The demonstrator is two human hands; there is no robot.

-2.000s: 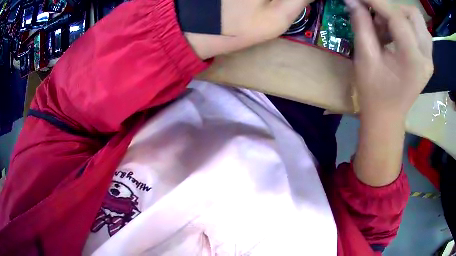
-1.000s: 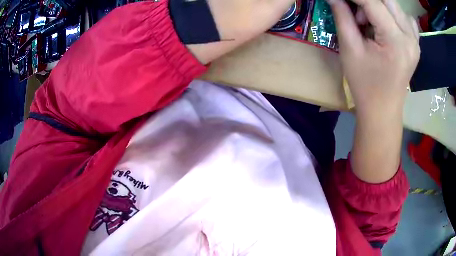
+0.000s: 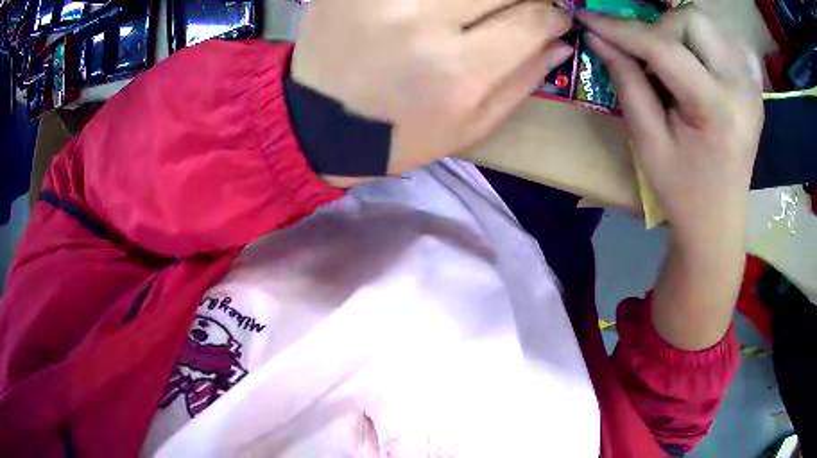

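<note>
The opened red-rimmed front shell [image 3: 557, 82] lies at the top edge, partly cut off and covered by my hands. Its green circuit board [image 3: 593, 79] shows between my fingers; the speaker is hidden. My left hand [image 3: 439, 76] reaches over the shell from the left, fingertips bent close together. My right hand [image 3: 694, 116] is at the board's right side, thumb and index finger meeting my left fingertips. Something small and dark shows there, but I cannot tell what it is or which hand holds it. A matt black pad [image 3: 339, 134] is stuck on my left wrist.
The tan board edge [image 3: 555, 148] runs below the shell. A pad sheet with a wide black strip [image 3: 788, 143] lies right of my right hand. Glossy black and red cases [image 3: 112, 49] are heaped at upper left, more at upper right [image 3: 797, 45]. Grey floor shows below right.
My left hand has moved right and down over the shell, covering the speaker that showed before. Its fingertips now meet my right fingertips. A black case now shows at the top left.
</note>
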